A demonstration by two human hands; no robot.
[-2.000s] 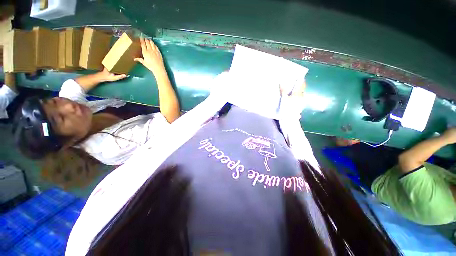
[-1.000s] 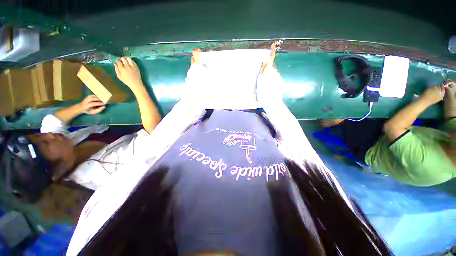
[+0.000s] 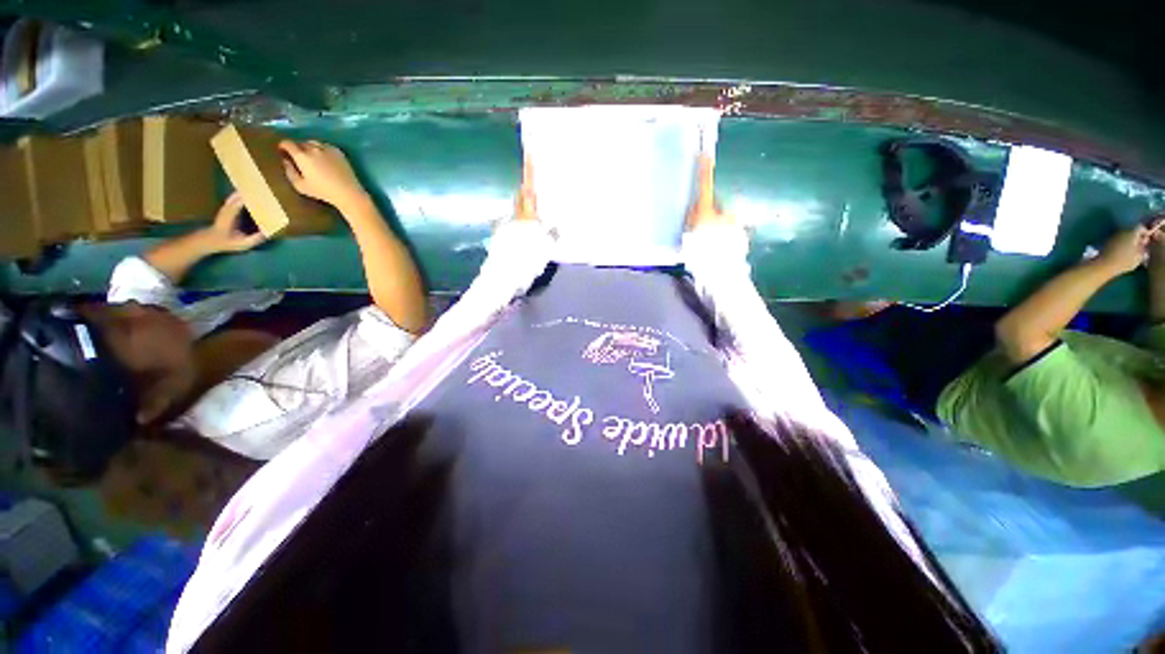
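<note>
A white sheet (image 3: 616, 185), washed out by glare, lies or is held over the green bench (image 3: 799, 192) straight in front of me. My left hand (image 3: 525, 192) is at its left edge and my right hand (image 3: 704, 192) at its right edge, both gripping it along the sides. The thumbs and fingers are partly hidden by the sheet and the glare. No print can be read on it.
At left, a person in white handles a small brown carton (image 3: 249, 179) beside a row of cartons (image 3: 115, 179). A white bin (image 3: 51, 70) stands beyond. At right are a black strap (image 3: 922, 194), a small device (image 3: 974, 240), a white pad (image 3: 1031, 201) and a person in green.
The sheet was tilted two seconds ago and is now squared in front of me. My hands have moved from its upper corners down to its sides since one second ago.
</note>
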